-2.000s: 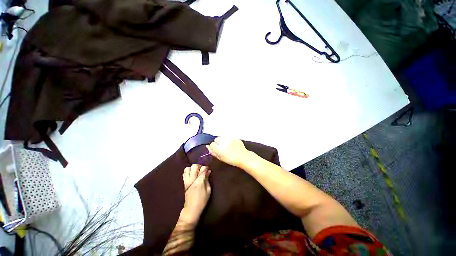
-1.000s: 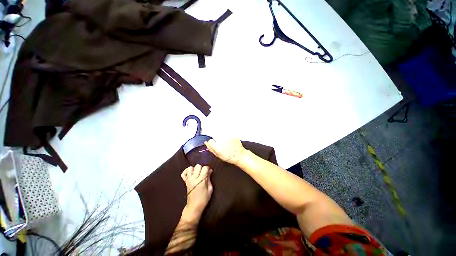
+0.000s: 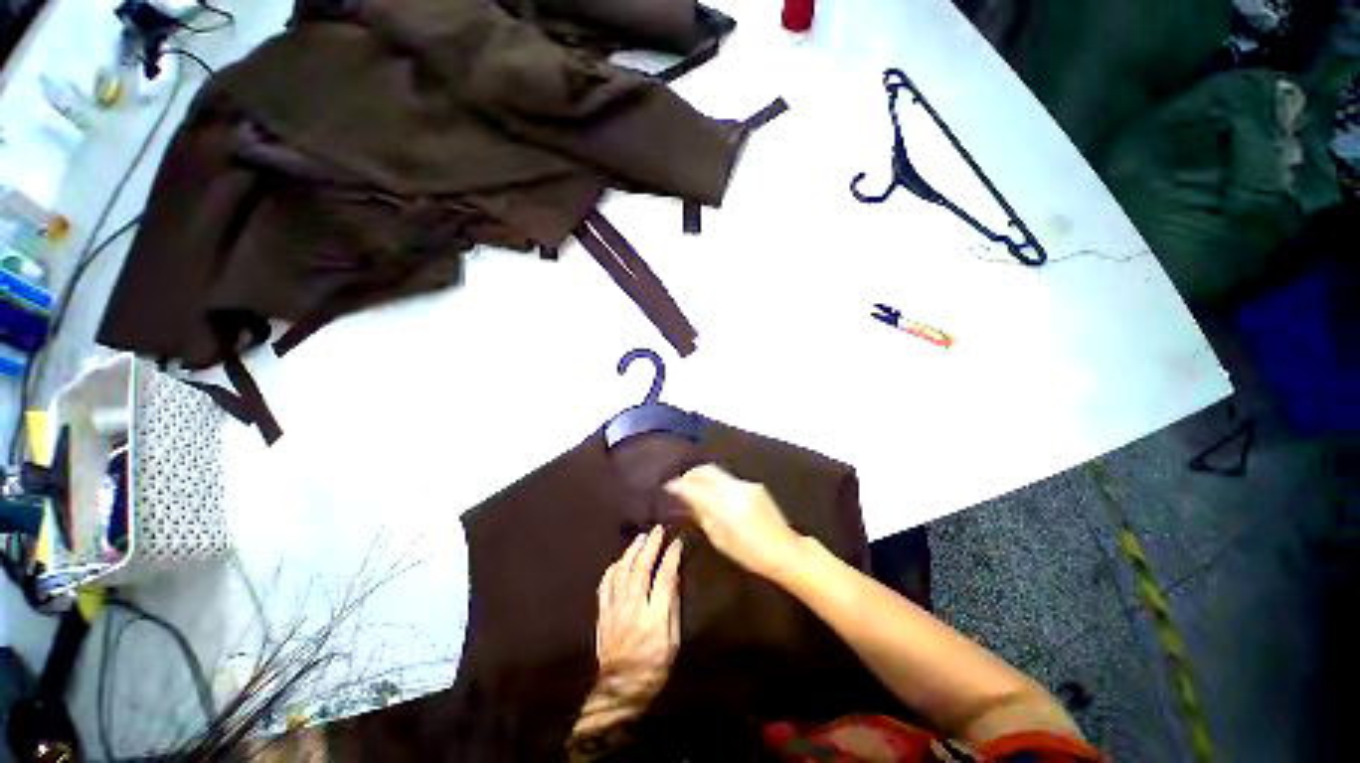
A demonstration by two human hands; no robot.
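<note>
A dark brown sleeveless garment (image 3: pixel 552 574) lies flat at the table's near edge. A dark hanger (image 3: pixel 644 413) is inside it, its hook and curved neck piece showing at the neckline. My left hand (image 3: pixel 638 608) lies on the front below the neck, fingers extended. My right hand (image 3: pixel 731 514) is at the right side of the neck opening, its fingers bent and slightly blurred. Whether its fingertips pinch cloth or a thread cannot be made out. A small dark spot shows on the cloth just above my left fingertips.
A brown garment pile (image 3: pixel 433 134) with straps lies beyond. Snips (image 3: pixel 913 327) and an empty black hanger (image 3: pixel 955 179) lie right, a red cone (image 3: pixel 798 15) at the top. A white basket (image 3: pixel 182 470), cords and bottles are left. Dark strands (image 3: pixel 306 648) cross the lower left.
The view has shifted, so the table things appear further right and mostly lower. My right hand has moved down from the hanger's neck piece. My left hand has flattened and its fingers have straightened.
</note>
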